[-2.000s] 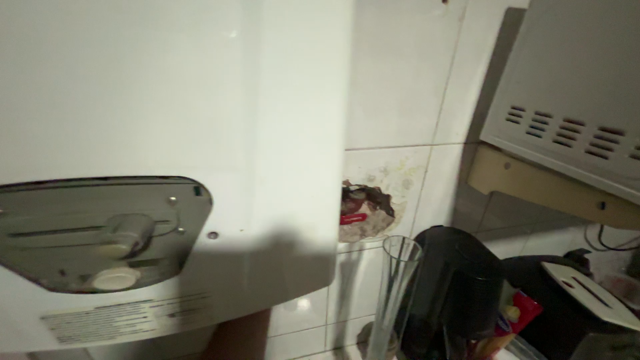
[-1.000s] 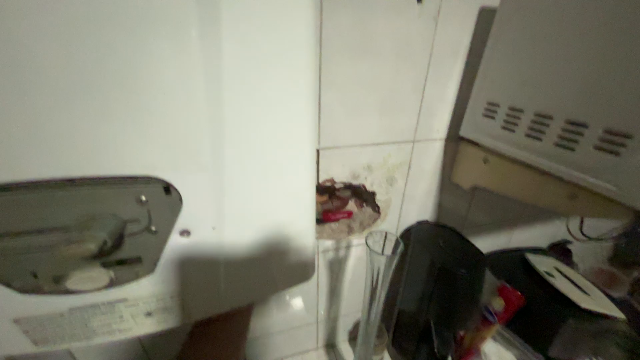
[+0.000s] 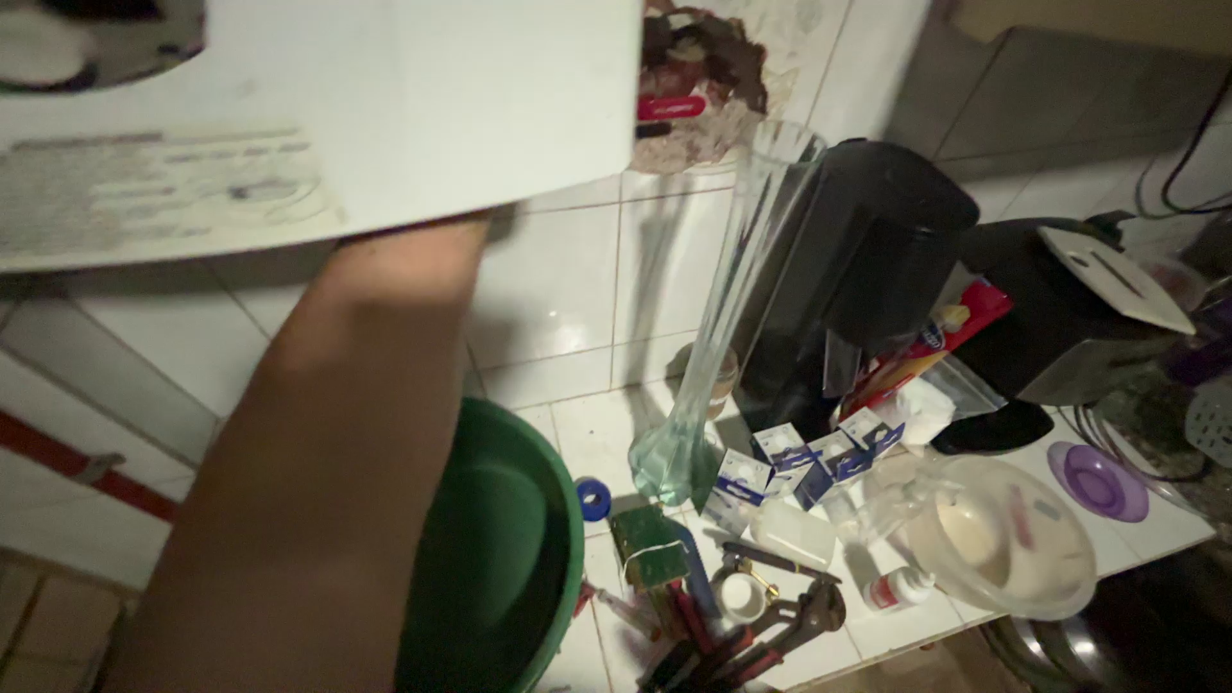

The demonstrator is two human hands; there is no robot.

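A bare forearm rises from the bottom left and passes up behind the lower edge of a white wall-mounted appliance casing (image 3: 462, 106); the hand at its end is hidden there, and I cannot tell which hand it is. No other hand shows. Right of the casing, a red-handled object (image 3: 672, 107) lies in a rough hole broken in the tiled wall (image 3: 688, 144). Below the forearm stands a green plastic basin (image 3: 510, 558). A tall clear glass vase (image 3: 707, 356) stands on the tiled counter under the hole.
Slip-joint pliers (image 3: 804, 616), a roll of blue tape (image 3: 594, 500), small blue-and-white boxes (image 3: 741, 476) and a white-capped bottle (image 3: 897, 588) crowd the counter. Farther right are a black appliance (image 3: 857, 260), a translucent plastic bowl (image 3: 1059, 558) and a purple dish (image 3: 1099, 481).
The view has tilted down, bringing the counter, the green basin and more of the forearm into sight. The forearm remains beneath the casing.
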